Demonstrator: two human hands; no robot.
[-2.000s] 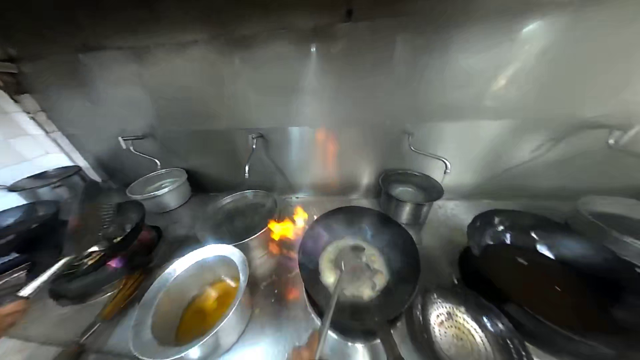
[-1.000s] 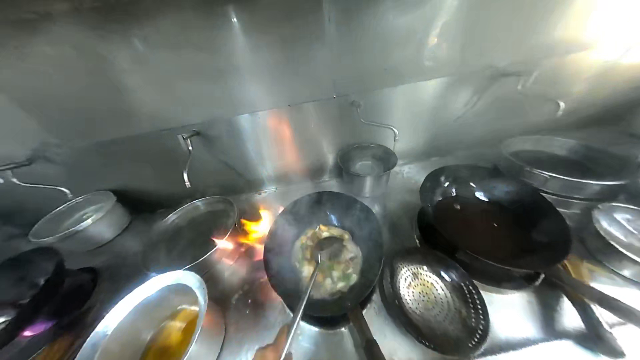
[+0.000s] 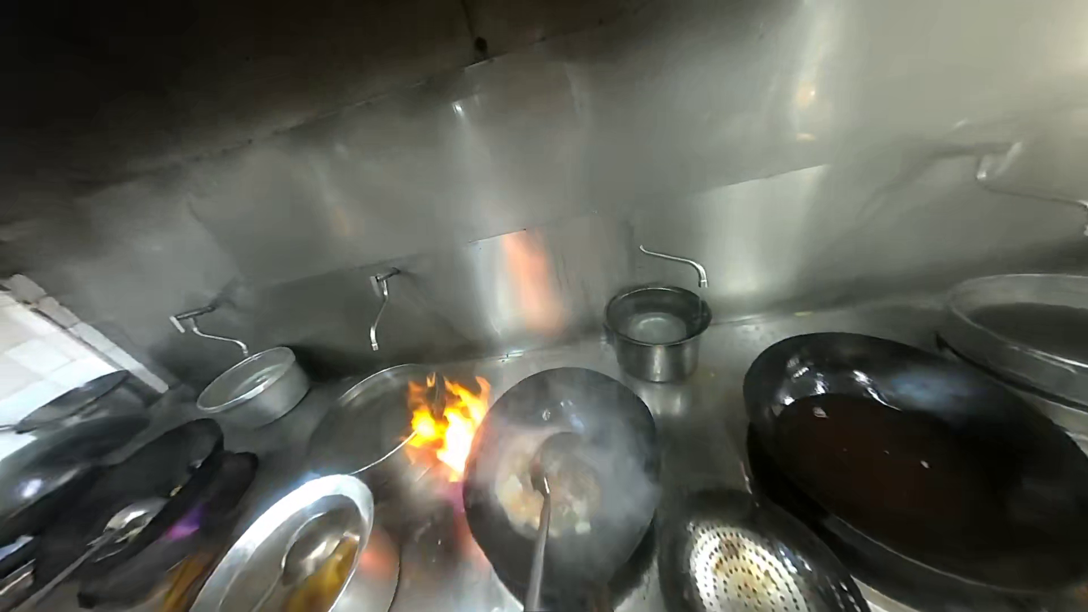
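Note:
Neither my left hand nor my right hand is in view. A metal ladle (image 3: pixel 542 535) dips into a black wok (image 3: pixel 620 408) at the centre, its handle running out past the bottom edge; what holds it is hidden. Pale, wet food (image 3: pixel 518 493) lies in the wok under smoke or steam. Orange flames (image 3: pixel 446 425) rise against the wok's left side. Left of it, a tilted-looking metal pot (image 3: pixel 255 531) contains yellow-brown liquid and another ladle (image 3: pixel 314 548).
A perforated strainer (image 3: pixel 739 565) sits right of the wok, below a large black wok (image 3: pixel 858 361) with dark liquid. Behind stands a metal pot (image 3: pixel 659 361) by a wall spout (image 3: pixel 680 257). Black pans (image 3: pixel 153 467) and a round pot (image 3: pixel 259 404) are at left.
The flames have grown and more smoke hangs over the central wok. The hand at the ladle's handle has left view. A second ladle now shows in the pot at left. The view has shifted.

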